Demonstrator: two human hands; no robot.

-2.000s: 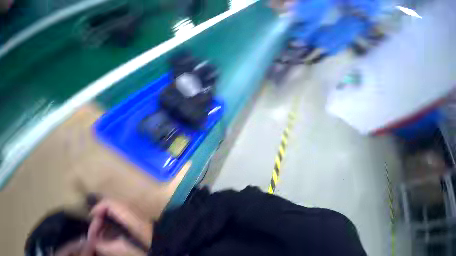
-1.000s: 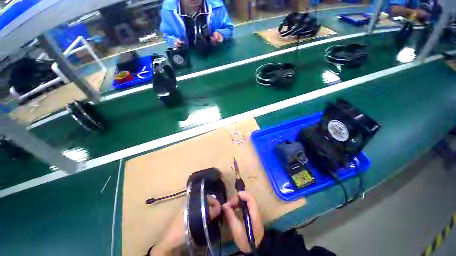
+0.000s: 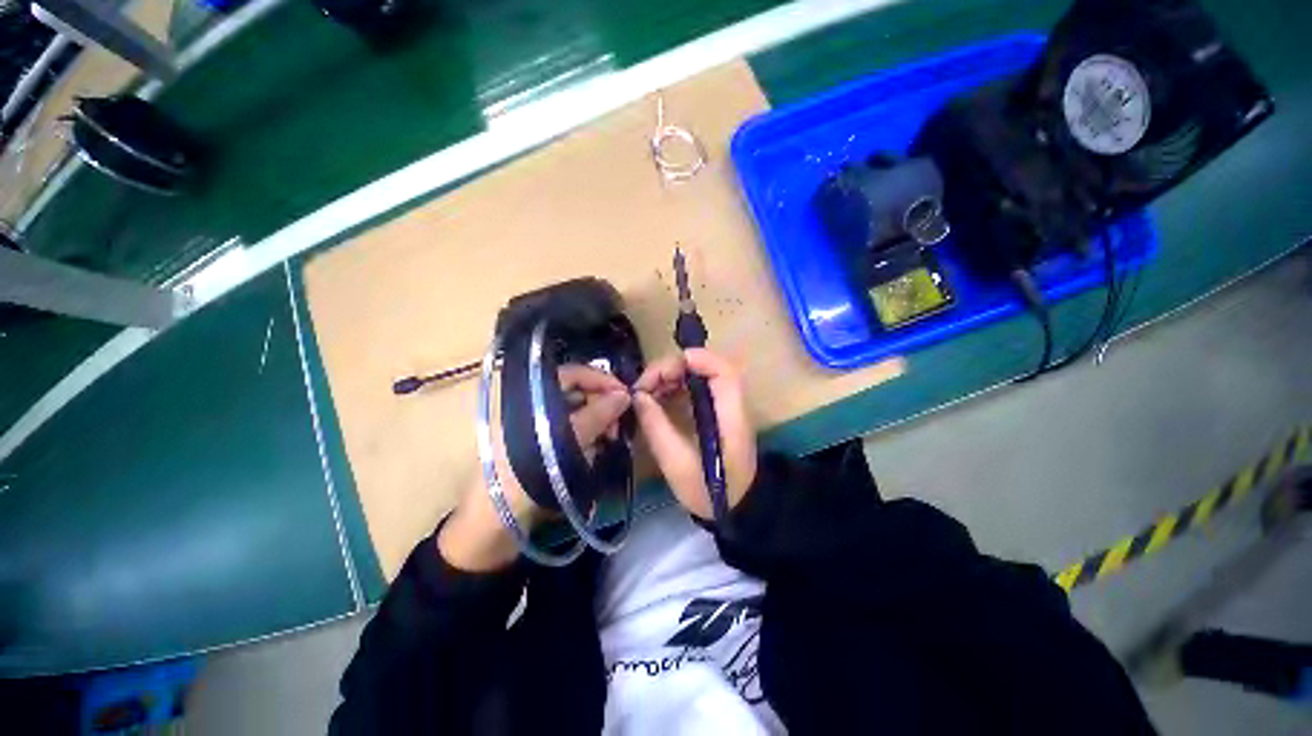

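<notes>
A black headset (image 3: 554,309) stands over the tan work board, its two silvery headband tubes curving toward me and its boom microphone (image 3: 439,378) pointing left. My left hand (image 3: 583,410) reaches through beneath the hoops, with its fingertips at the ear cup. My right hand (image 3: 705,431) holds the black soldering iron (image 3: 695,334), its metal tip pointing away from me above the board. The thumb and finger of both hands meet at the cup's right edge. What they pinch is too small to tell.
A blue tray (image 3: 789,273) at the right holds a dark stand (image 3: 878,201), a yellow sponge (image 3: 912,296) and a black fan (image 3: 1151,115). A coil of solder wire (image 3: 676,153) lies on the work board (image 3: 417,245). Another headset (image 3: 130,144) is at the upper left.
The view has tilted down, so the board and hands appear higher and the person across the line is out of view. Both hands remain at the headset, with the iron in my right hand.
</notes>
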